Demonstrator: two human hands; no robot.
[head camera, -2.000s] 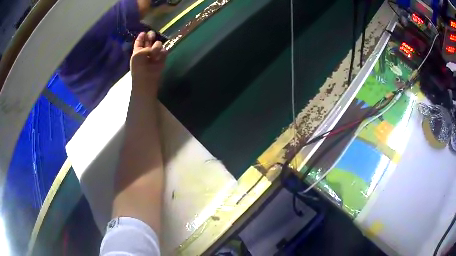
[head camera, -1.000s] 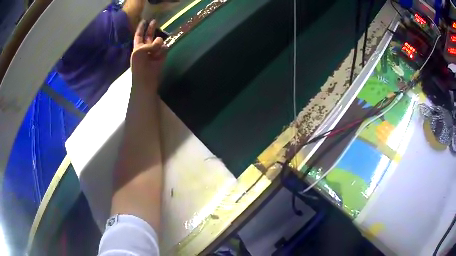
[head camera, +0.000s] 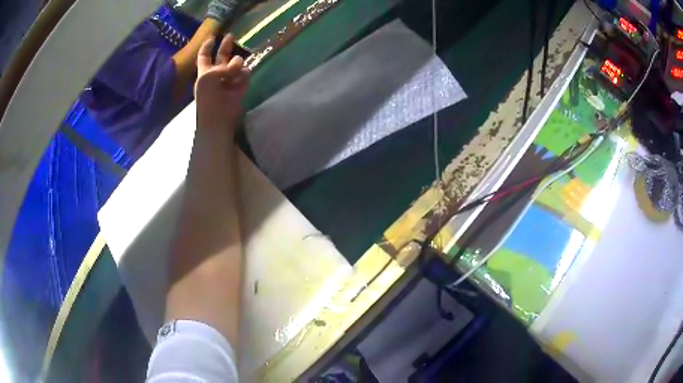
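Observation:
My left arm reaches up from the lower left over a white board (head camera: 292, 254). My left hand (head camera: 221, 71) is at the far side, small in view, with bent fingers around a small dark object (head camera: 241, 52) that is mostly hidden; I cannot tell what it is. A flat, grey-white translucent sheet (head camera: 352, 105) lies on the green belt (head camera: 359, 202), to the right of my left hand and forearm. My right hand is not in view.
Another person's arm in a purple sleeve (head camera: 135, 82), with a greyish glove, is just beyond my left hand. At right are a white bench (head camera: 599, 299) with a colourful edge, cables and red digital displays (head camera: 612, 71). A thin pale cord hangs over the belt.
The translucent sheet has appeared on the belt. The other person's hand has moved up and right. My left fingers have loosened a little since the earliest frame; my forearm has hardly moved.

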